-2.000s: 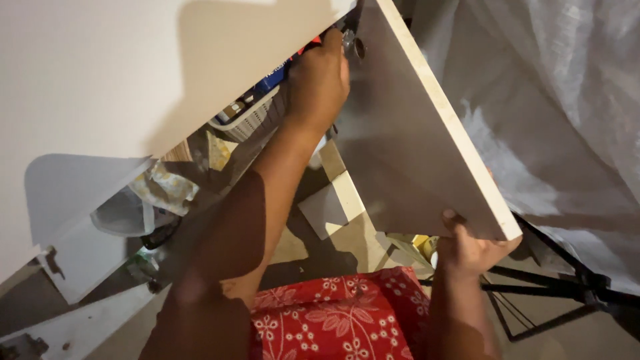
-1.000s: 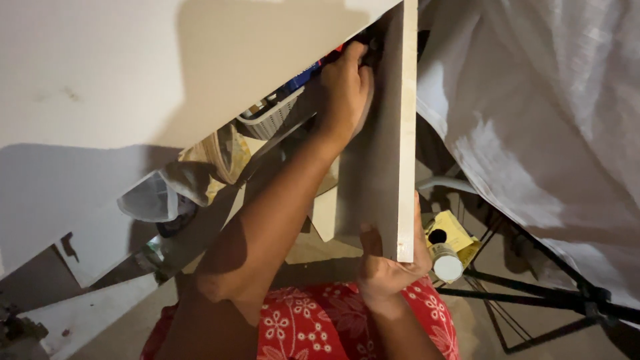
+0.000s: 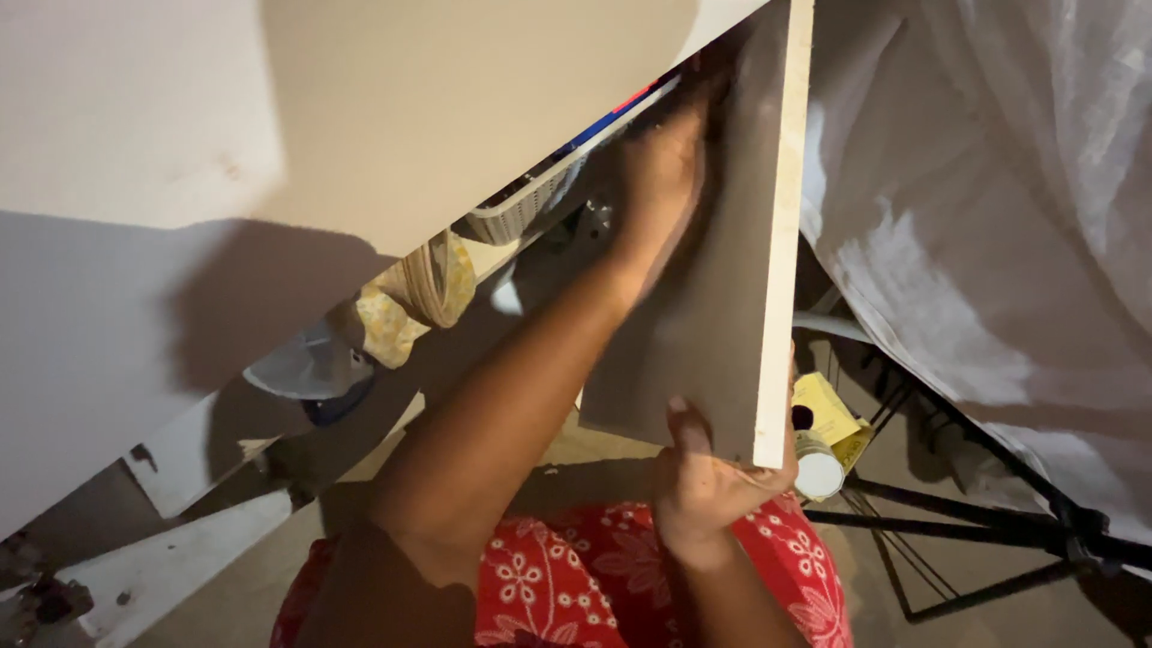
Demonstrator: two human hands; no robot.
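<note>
A cabinet door panel (image 3: 720,297) with a pale edge stands nearly edge-on at centre right. My right hand (image 3: 724,477) grips its lower end, thumb on the dark inner face and fingers around the far side. Higher up, my left hand (image 3: 666,162) reaches into the shadowed gap between the door and the large white panel (image 3: 342,117). It is blurred, and its fingers are lost in the dark, so whether it holds anything does not show. Left of that hand, inside the cabinet, is a grey plastic basket (image 3: 517,211) with blue and red items.
Folded cloth (image 3: 436,283) and a clear plastic container (image 3: 310,364) are on the left. A white board (image 3: 180,558) lies low left. Right of the door are a yellow box (image 3: 823,409), a white-lidded can (image 3: 819,472), a black metal stand (image 3: 981,504) and hanging pale sheeting (image 3: 972,198).
The door has swung leftward from its slanted position to nearly edge-on, with my right hand moving along on its lower end. My left hand remains near the door's upper part.
</note>
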